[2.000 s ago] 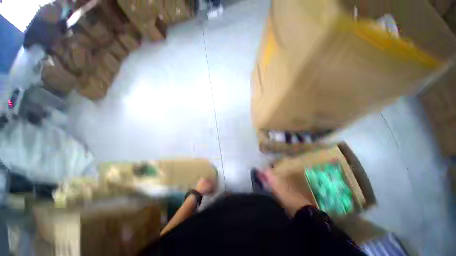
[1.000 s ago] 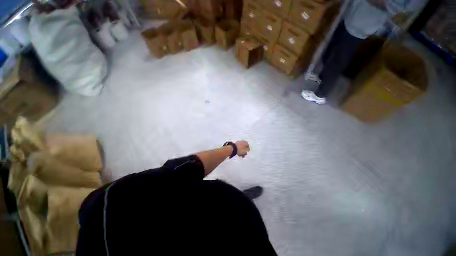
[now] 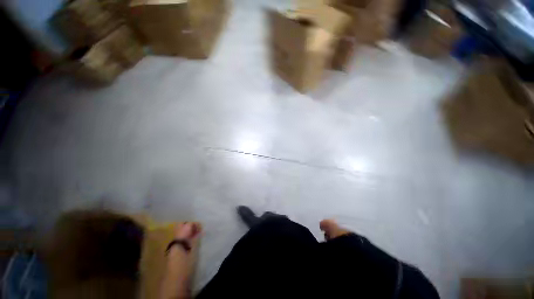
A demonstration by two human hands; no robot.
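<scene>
My left hand [image 3: 187,231], with a dark band at the wrist, is low left of centre. It overlaps the side of an open brown carton [image 3: 159,248] in the picture; blur hides whether it touches the carton. Its fingers look curled, and no held thing can be made out. My right hand [image 3: 332,228] is low right of centre, over the floor, partly cut off by my dark clothing. Nothing can be made out in it. The carton's inside is dark and blurred.
Brown cartons stand at the upper left [image 3: 181,29], upper middle [image 3: 301,49] and right [image 3: 492,111]. Another brown surface [image 3: 497,287] shows at the lower right edge. My dark shoe [image 3: 247,216] is on the grey floor [image 3: 252,105].
The view has turned to another part of the floor. The person and stacked cartons seen earlier are not recognisable now. Both my hands show, where one showed a second ago.
</scene>
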